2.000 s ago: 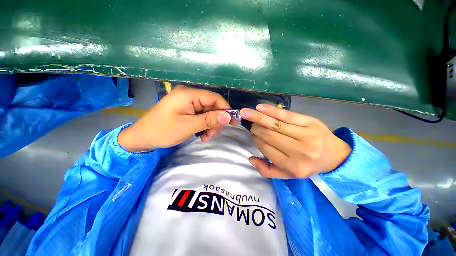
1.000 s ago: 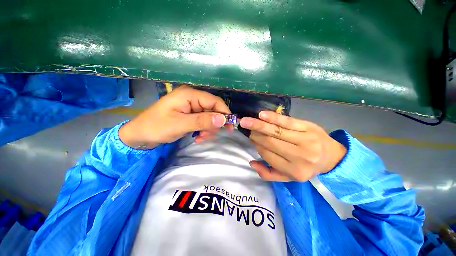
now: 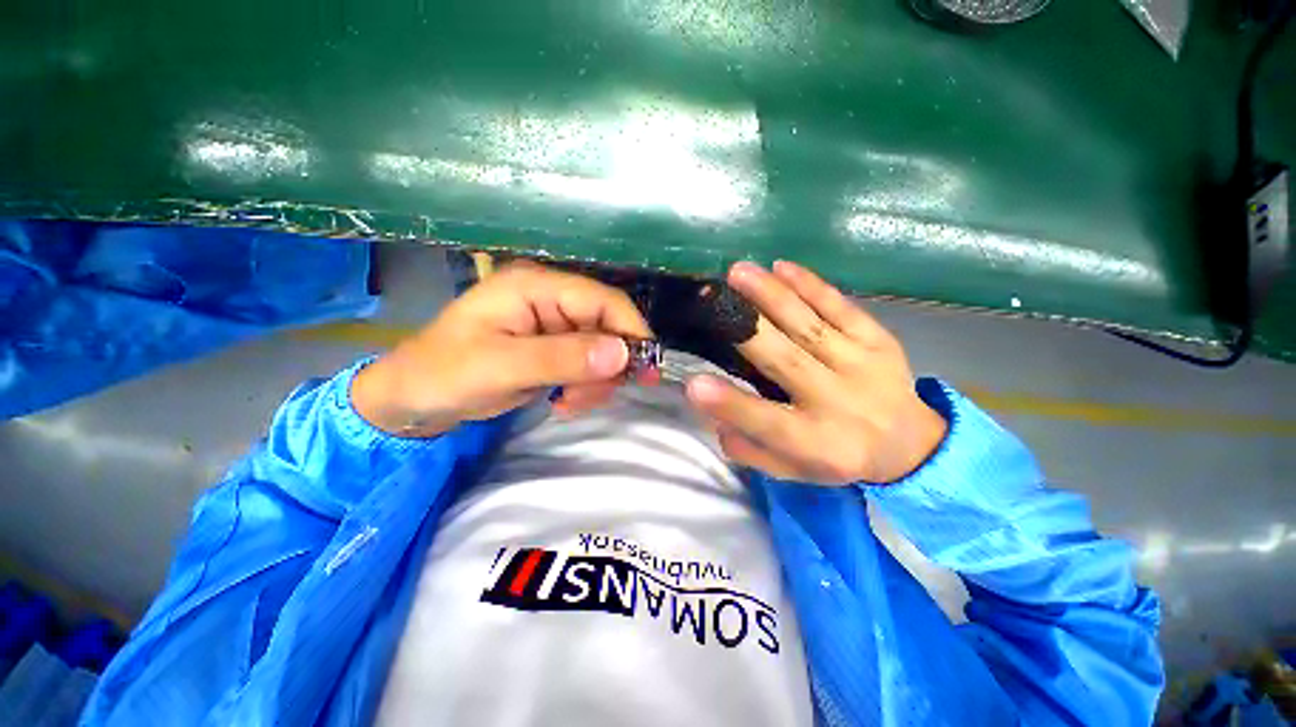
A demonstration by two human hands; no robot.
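A small flat piece, perhaps a circuit board (image 3: 645,354), shows purple and white at the fingertips of my left hand (image 3: 500,348). My left thumb and fingers pinch it above the white shirt. My right hand (image 3: 824,381) is to the right of it, apart from it, with thumb and fingers spread. A dark textured lump (image 3: 729,314) is held against the fingers of my right hand, near the bench edge. Its underside is hidden.
The green bench mat (image 3: 569,114) lies beyond my hands. A round dish (image 3: 995,7) and a clear bag (image 3: 1161,20) are at the top right, partly cut off. A black box with a cable (image 3: 1266,234) is at the right. Blue cloth (image 3: 185,305) hangs at the left.
My right thumb and fingers have come off the small piece and spread apart. The dark lump now shows clearly. The view has tilted up slightly, showing the dish and more of the bag.
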